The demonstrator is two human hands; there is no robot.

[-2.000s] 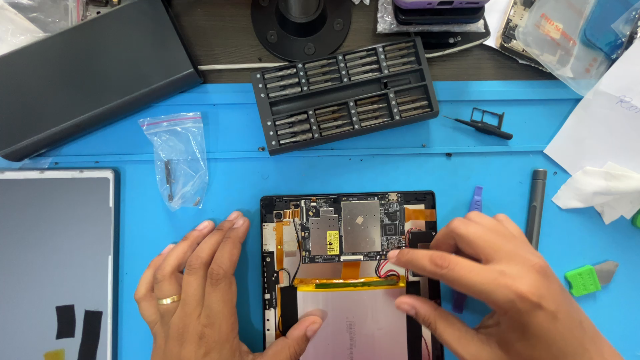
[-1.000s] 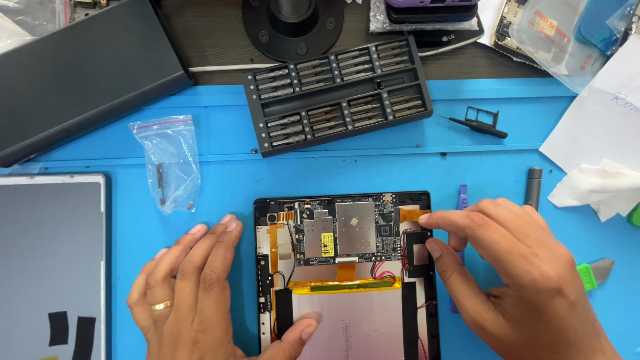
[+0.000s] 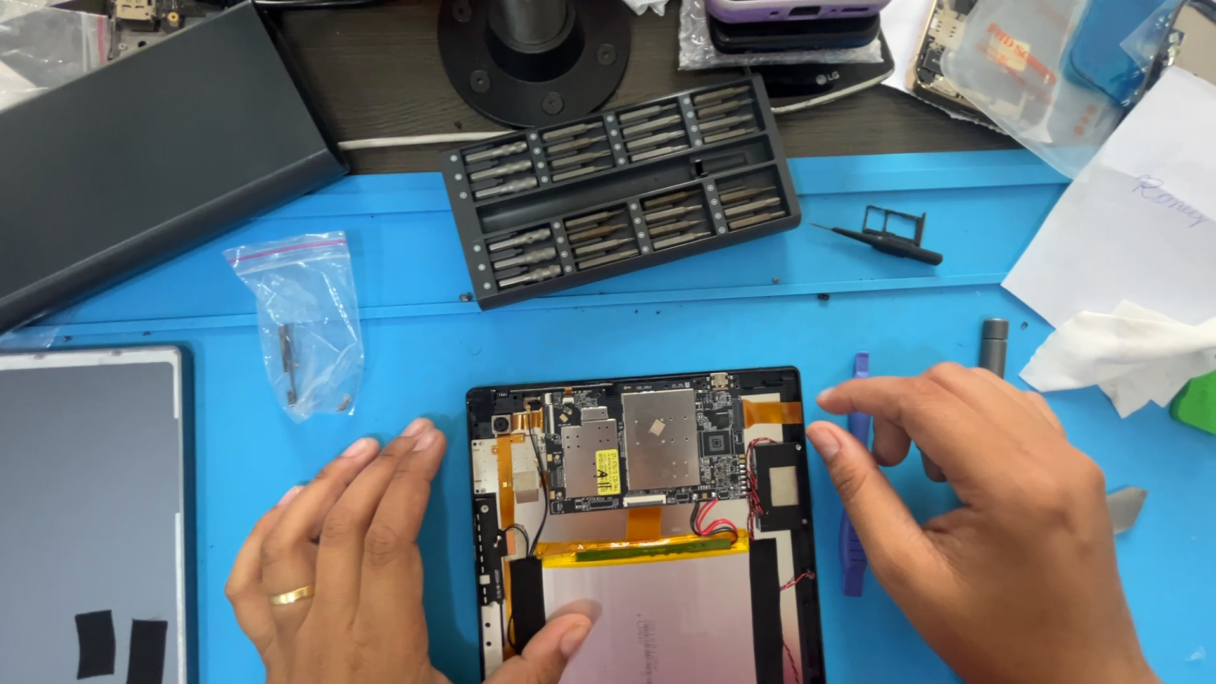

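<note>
An opened tablet lies on the blue mat, its circuit board at the top and a large flat battery below, edged with yellow tape. My left hand, with a ring, rests along the left side, its thumb over the battery's lower left. My right hand hovers by the upper right edge, thumb and index finger apart with nothing between them, near an orange flat cable. Partly beneath the right hand lies a purple pry tool.
A screwdriver bit case stands behind the tablet. Left are a zip bag with small parts, a grey panel and a dark case cover. Right are a SIM tray, a thin black tool, a grey screwdriver handle and a crumpled white cloth.
My right hand has moved from the board's lower right, past the orange cable at the upper right, to just off the tablet's right edge. The left hand stays at the left side.
</note>
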